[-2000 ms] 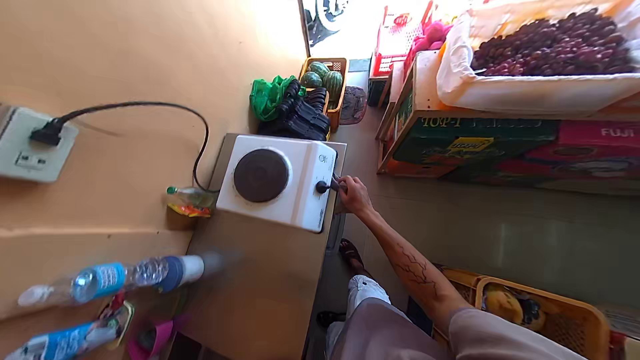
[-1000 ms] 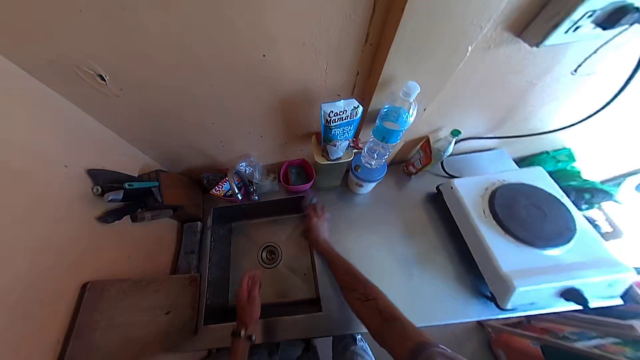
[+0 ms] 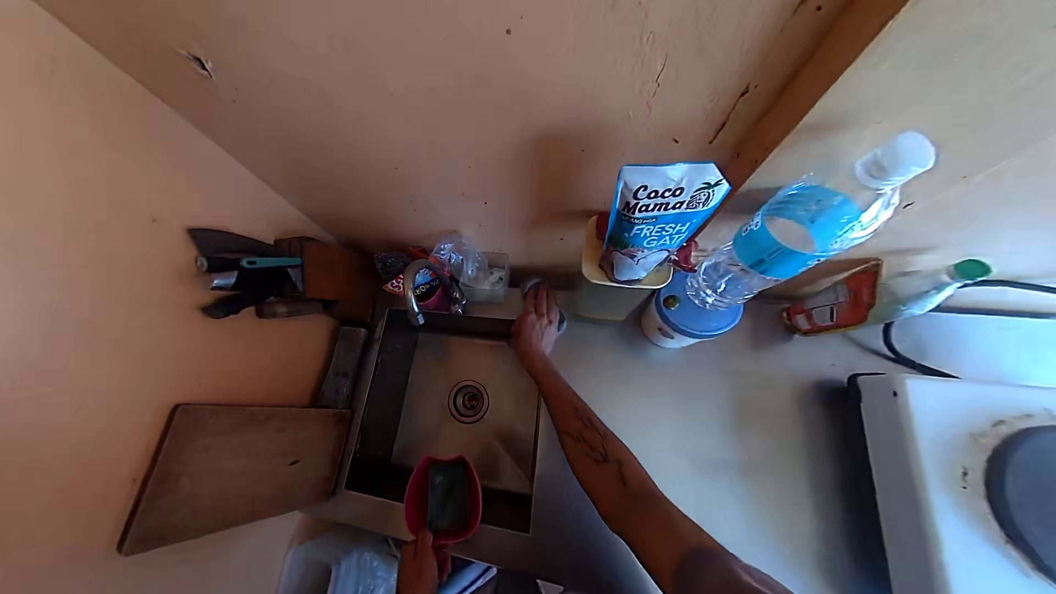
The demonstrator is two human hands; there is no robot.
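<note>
My left hand [image 3: 418, 565] grips a red plastic dipper [image 3: 474, 497] by its handle, over the near edge of the metal sink [image 3: 503, 445]. A dark green pad, perhaps a scouring sponge [image 3: 448, 495], lies inside the dipper. My right hand [image 3: 538, 323] reaches to the counter at the sink's far right corner, its fingers over a greyish cloth or pad [image 3: 561, 322] that they mostly hide. The curved metal faucet [image 3: 412, 289] stands left of that hand, and a clear square container [image 3: 492, 280] sits just beside it.
Right of my hand stand a container [image 3: 606, 301] with a coconut milk pouch [image 3: 660, 214], a blue-lidded tub [image 3: 693, 309] and a plastic bottle [image 3: 796, 231]. A hot plate [image 3: 932, 462] is far right. A knife block [image 3: 334, 276] and wooden board [image 3: 239, 470] are left.
The view has swung from the hot plate to the sink. The red dipper, on the counter behind the sink one second ago, is now in my left hand near the sink's front.
</note>
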